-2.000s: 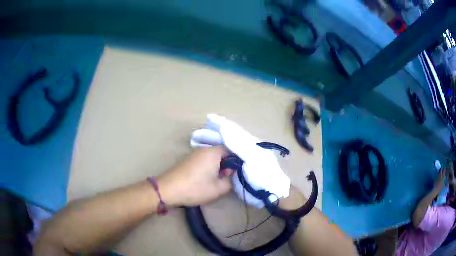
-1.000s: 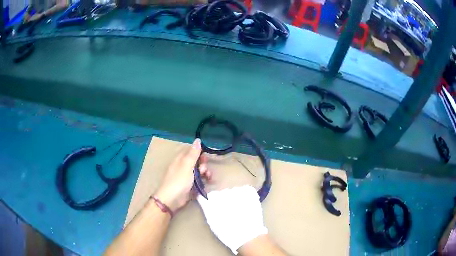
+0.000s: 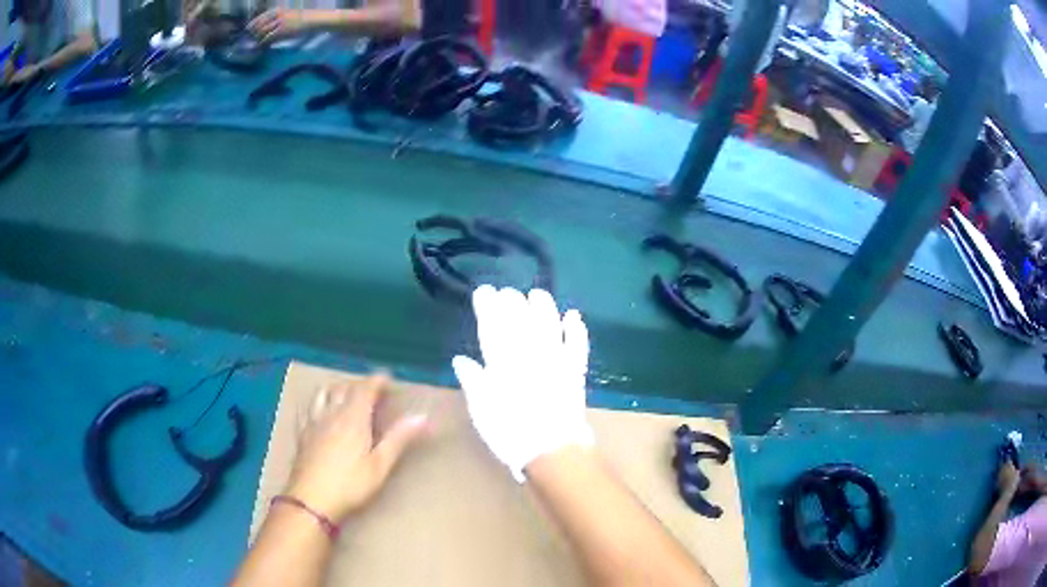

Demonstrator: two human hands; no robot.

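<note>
A black headband-yoke assembly [image 3: 488, 247] lies on the dark green belt, just beyond my gloved fingertips; whether they touch it cannot be told. My right hand [image 3: 530, 373], in a white glove, is spread flat over the belt's near edge, holding nothing. My bare left hand [image 3: 350, 445], with a thin red bracelet, is over the left part of the cardboard sheet [image 3: 459, 516], fingers apart and slightly blurred, empty. Black spare yokes [image 3: 696, 470] lie at the cardboard's right side. Another headband-yoke assembly [image 3: 155, 522] with a thin dark wire lies on the bench at left.
Stacked headband assemblies [image 3: 836, 522] sit on the bench at right. More assemblies [image 3: 703, 287] lie along the belt, and black piles [image 3: 431, 80] stand across it. Green metal posts [image 3: 873, 229] rise at the right. Other people's arms show at the far side and right edge.
The headband-yoke assembly from my hands now lies on the belt. Both hands have let go and opened; the right has reached forward, and the left has moved apart from it. The view has shifted too.
</note>
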